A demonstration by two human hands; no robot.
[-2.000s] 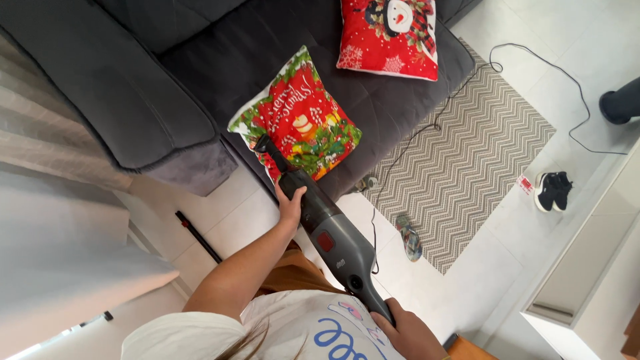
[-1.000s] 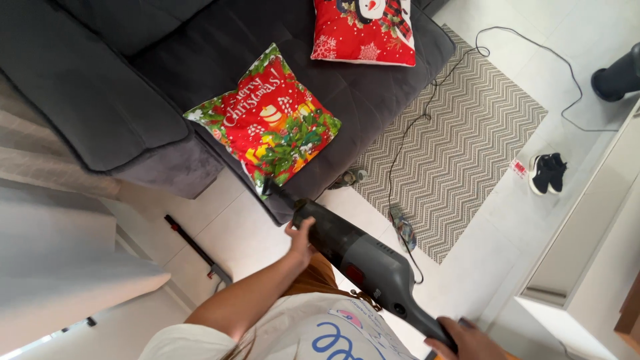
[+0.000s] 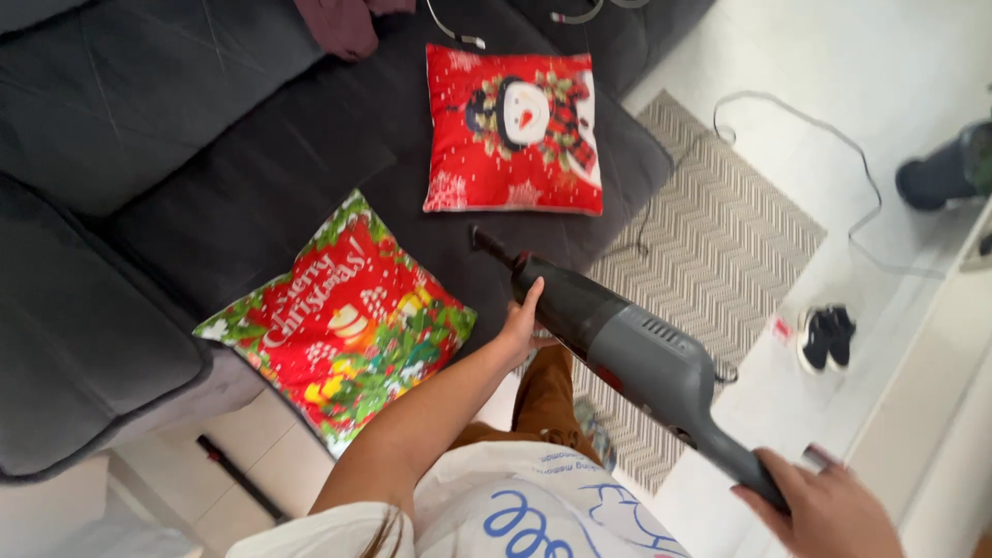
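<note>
A grey and black handheld vacuum cleaner (image 3: 651, 360) runs diagonally across the view in both my hands. My left hand (image 3: 527, 322) supports its dark front end, and my right hand (image 3: 821, 500) is wrapped around the rear handle. The narrow nozzle (image 3: 490, 246) points at the dark grey sofa seat (image 3: 434, 232), between two cushions; whether it touches the fabric I cannot tell. Below and left of it lies a red and green Christmas cushion (image 3: 349, 318). Just above the nozzle is a red snowman cushion (image 3: 515, 132).
A zigzag-patterned rug (image 3: 721, 232) lies beside the sofa, with a thin cable (image 3: 860, 155) trailing over it and the tiles. Black shoes (image 3: 828, 337) stand right of the rug. A black vacuum tube (image 3: 242, 479) is on the floor at lower left. Maroon cloth (image 3: 345, 27) rests on the sofa.
The vacuum's nozzle was over the Christmas cushion two seconds ago, then at its lower edge; it is now over the seat near the snowman cushion. Both hands have kept hold of the vacuum.
</note>
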